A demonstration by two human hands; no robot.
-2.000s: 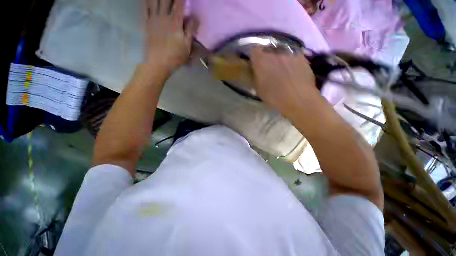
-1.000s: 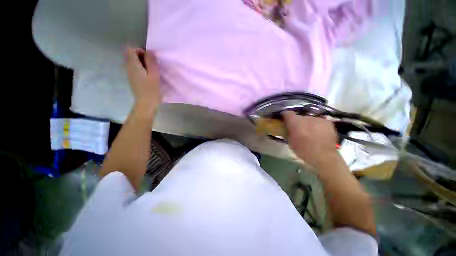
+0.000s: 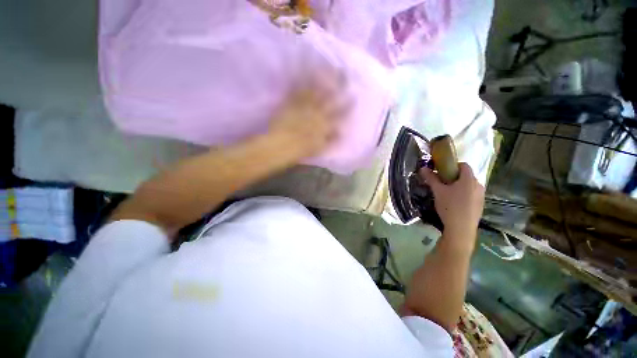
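Observation:
A pink garment [image 3: 188, 77] with an orange and brown motif at its top lies spread on the pale pressing board [image 3: 63, 150]. My left hand [image 3: 311, 115] is blurred and lies over the garment's right part; its fingers are not clear. My right hand [image 3: 457, 199] is closed on the tan handle of the steam iron [image 3: 408, 175]. The iron is tilted on its edge at the board's right end, beside the garment, with its dark soleplate rim facing left.
White cover cloth [image 3: 475, 84] lies at the right of the board. More pink cloth [image 3: 419, 28] lies at the far side. Bundled white cloth with a yellow stripe [image 3: 38, 213] is at the left. Floral cloth [image 3: 478, 335] is at lower right. Cords and a wooden frame stand right.
My left hand has moved right from the garment's left edge onto its right part. The iron has left the garment's near edge and turned up at the right. The camera view has shifted.

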